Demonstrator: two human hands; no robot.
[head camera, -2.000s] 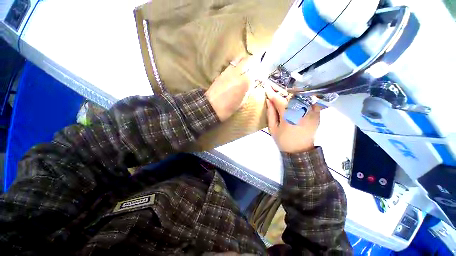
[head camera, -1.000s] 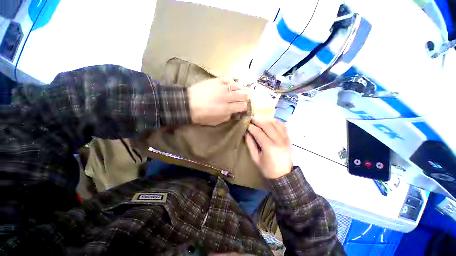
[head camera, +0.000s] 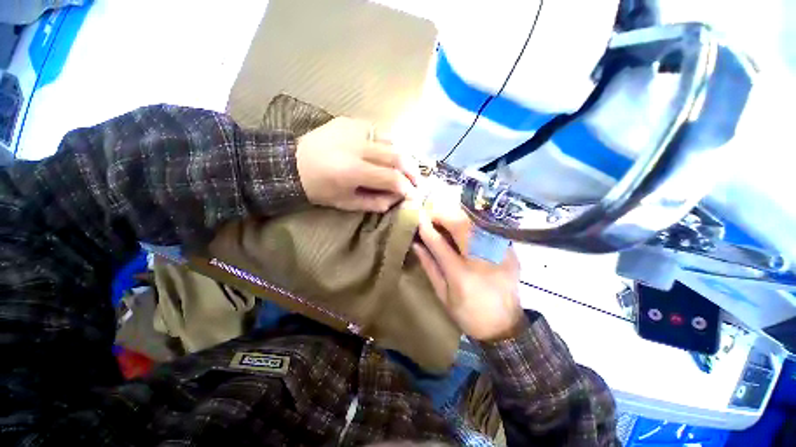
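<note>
A khaki garment panel lies across the table's front edge, its lower part hanging over my lap. A white toothed-looking line runs along its lower edge. My left hand holds the cloth from above, fingertips at a fold just left of the presser foot area. My right hand pinches the same fold from the right. The fingertips of both hands are close together. The sewing machine head stands just beyond; glare hides the needle.
A smartphone lies right of the machine. A curved chrome bar spans the machine head. A blue-grey block sits behind my right hand's fingers. A crumpled khaki bundle lies below the table edge at left.
The panel has turned and been drawn towards my lap, its toothed-looking line now near me. Both hands have moved left and down, off the presser foot. The machine head appears larger.
</note>
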